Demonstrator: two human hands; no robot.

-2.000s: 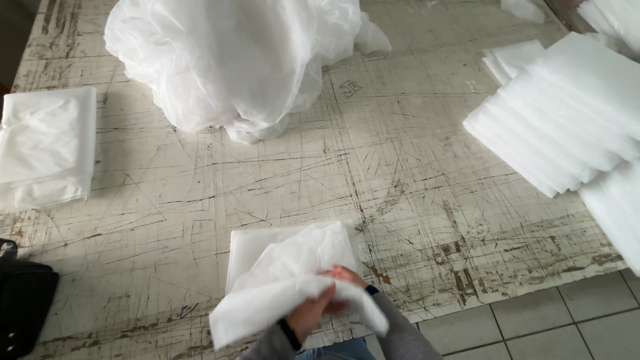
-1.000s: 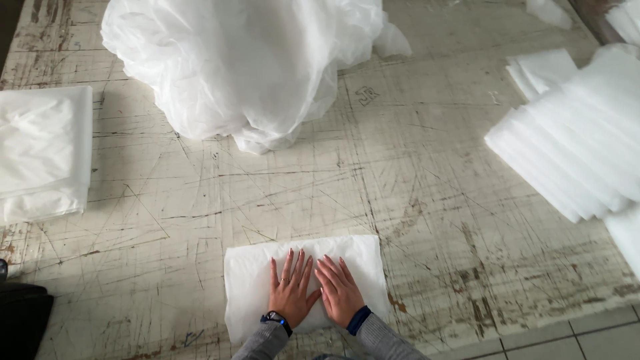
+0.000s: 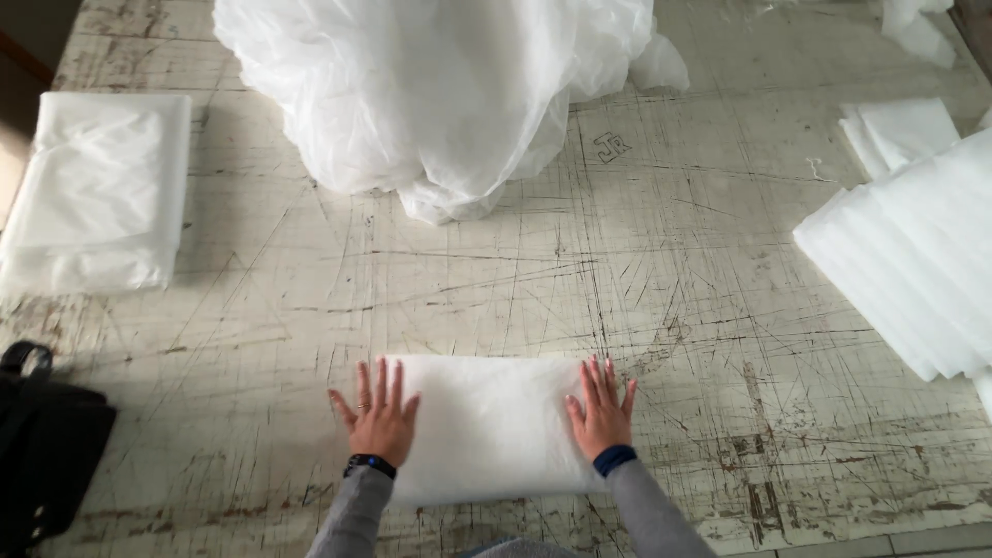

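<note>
A folded sheet of thin white fabric or film [image 3: 492,430] lies flat on the scratched table, close to its front edge. My left hand [image 3: 381,418] rests palm down across the bundle's left edge, fingers spread. On the right edge lies my right hand [image 3: 603,415], also flat with its fingers apart. Neither hand grips anything. Beyond them is a large crumpled heap of thin white material [image 3: 434,93].
At the left lies a stack of folded clear-white film [image 3: 97,186], with a black bag [image 3: 50,449] nearer me. Overlapping folded white pieces [image 3: 922,248] are at the right, beside a smaller folded piece [image 3: 907,132]. White scraps [image 3: 918,27] lie far right.
Two seconds ago my hands were folding the loose white material; one second ago they lay close together on the flat bundle. They have since moved apart to its left and right edges.
</note>
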